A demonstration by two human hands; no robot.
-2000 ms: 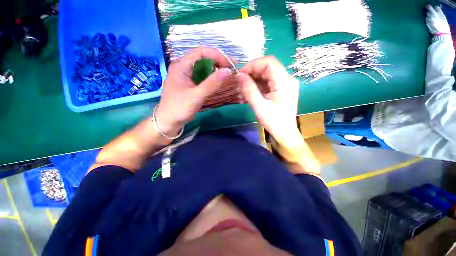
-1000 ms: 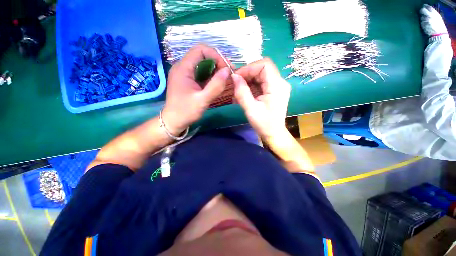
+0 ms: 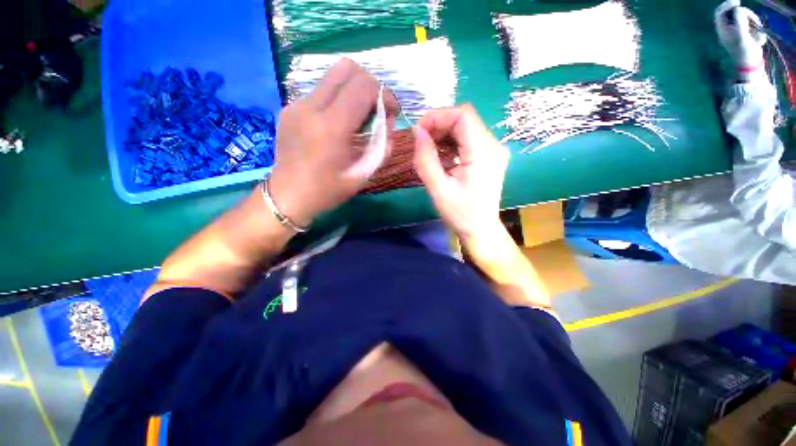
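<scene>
My left hand is blurred, its fingers curled around a pale, blurred strip that looks like thin white wire. Any green piece in its palm is hidden. My right hand is just right of it, thumb and forefinger pinched on the end of a thin pale wire between the hands. Both hands are above the brown wires, which they partly cover. The purple-white wires lie just behind.
A blue tray with blue connector housings is at left. Green wires lie at the back. White wires and a white-and-black bundle lie at right. A person's white sleeve and glove are at the right edge.
My left hand has turned and moved slightly up and left, and the green piece no longer shows. My right hand stays pinched. The other person's glove has moved a little left.
</scene>
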